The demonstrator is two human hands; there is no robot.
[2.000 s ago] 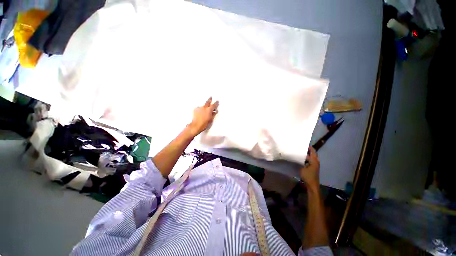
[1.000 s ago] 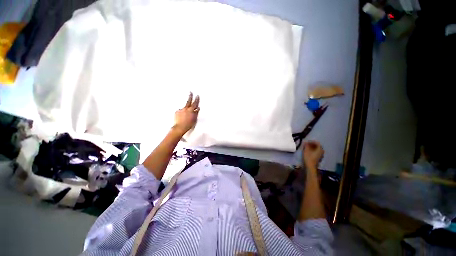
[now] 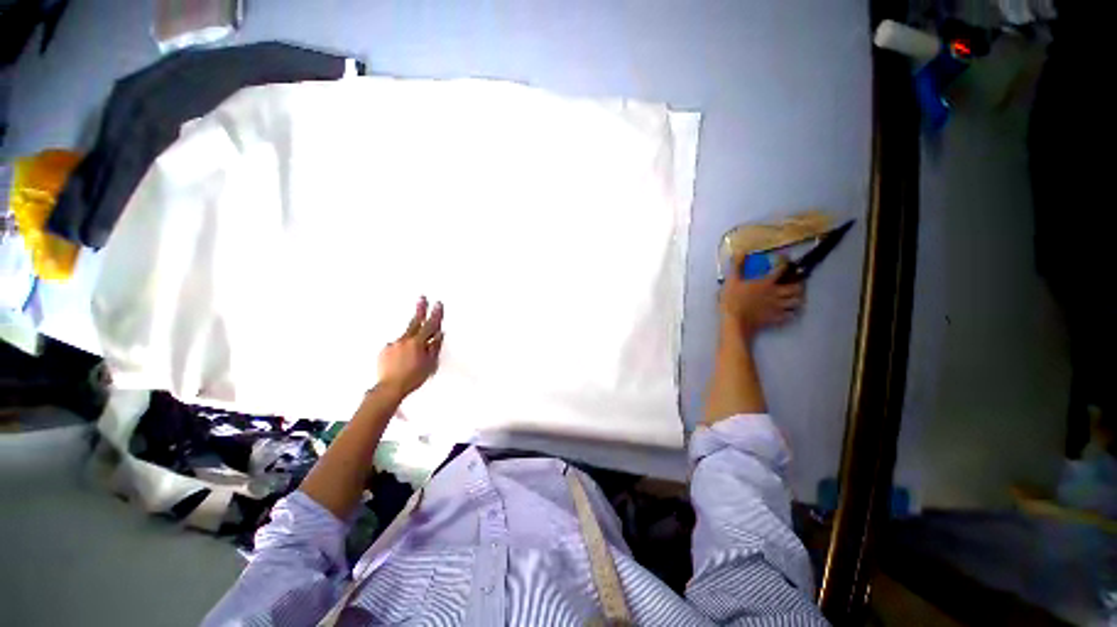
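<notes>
A large white fabric lies folded flat over the middle of the table. My left hand rests on it, left of centre, fingers spread, holding nothing. My right hand is right of the fabric, closed round the handles of the black shears. The blades point up and right; the handles are mostly hidden. A blue round item shows just above my fingers, partly covered. A flat tan wooden piece lies just beyond it.
Dark suiting cloth shows beyond the fabric's left end, beside a yellow-orange bag. A dark edge rail runs down the right side. Fabric offcuts lie below the table's near edge. A tape measure hangs over my shirt.
My right hand has left the fabric's near right corner, moved up and right, and taken hold of the shears, whose tips have shifted right. The fabric's right end now lies flatter and more evenly folded.
</notes>
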